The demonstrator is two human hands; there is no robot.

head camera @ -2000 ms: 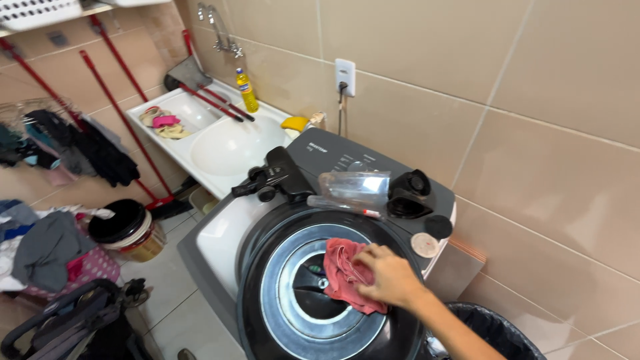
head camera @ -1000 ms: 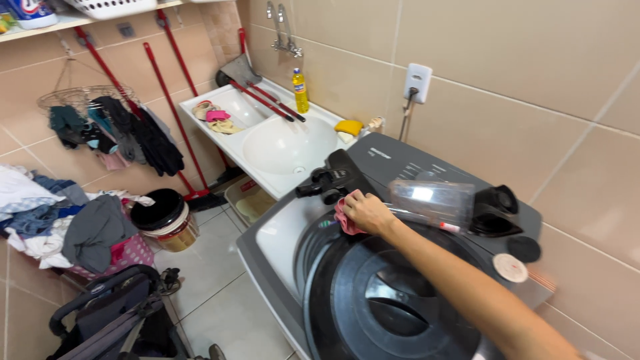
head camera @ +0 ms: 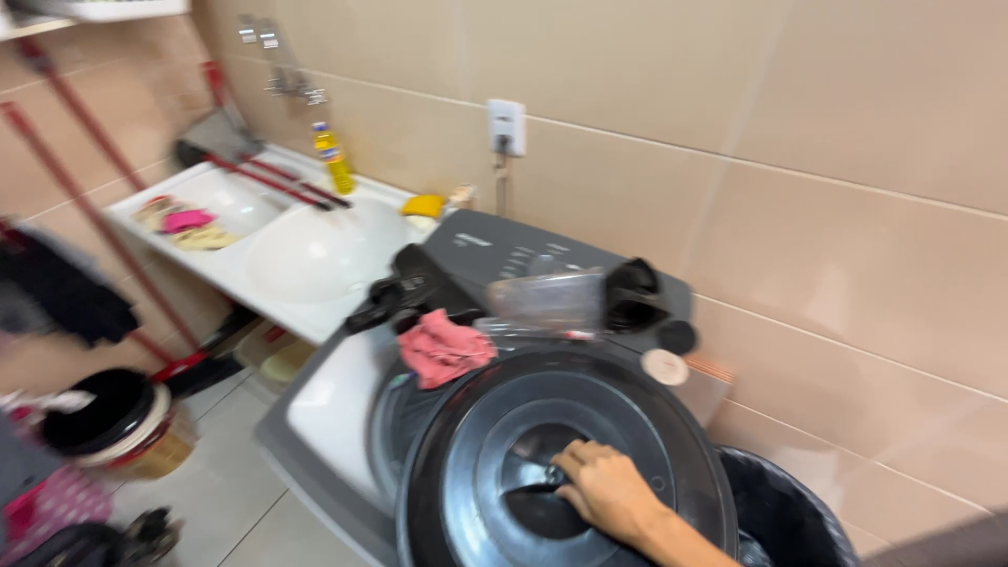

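My right hand (head camera: 610,488) grips the centre handle of a round black lid (head camera: 472,480), which lies tilted over the top of a grey and white washing machine (head camera: 335,409). Behind the lid, a crumpled pink cloth (head camera: 445,349) rests near a black plastic vacuum-type part (head camera: 429,283). A clear plastic container (head camera: 547,301), a black plastic piece (head camera: 632,295) and a round beige disc (head camera: 665,367) are on the machine's rear part. My left hand is out of view.
A white double sink (head camera: 323,252) stands behind, with a yellow bottle (head camera: 334,160), cloths (head camera: 189,223) and red-handled tools (head camera: 272,181). A bucket (head camera: 118,425) is on the floor at left; a black-lined bin (head camera: 780,504) stands at right. Beige tiled wall carries an outlet (head camera: 506,127).
My right hand has let go of the pink cloth, left behind the lid, and now holds the lid's handle. A second ago it held the cloth near the black part.
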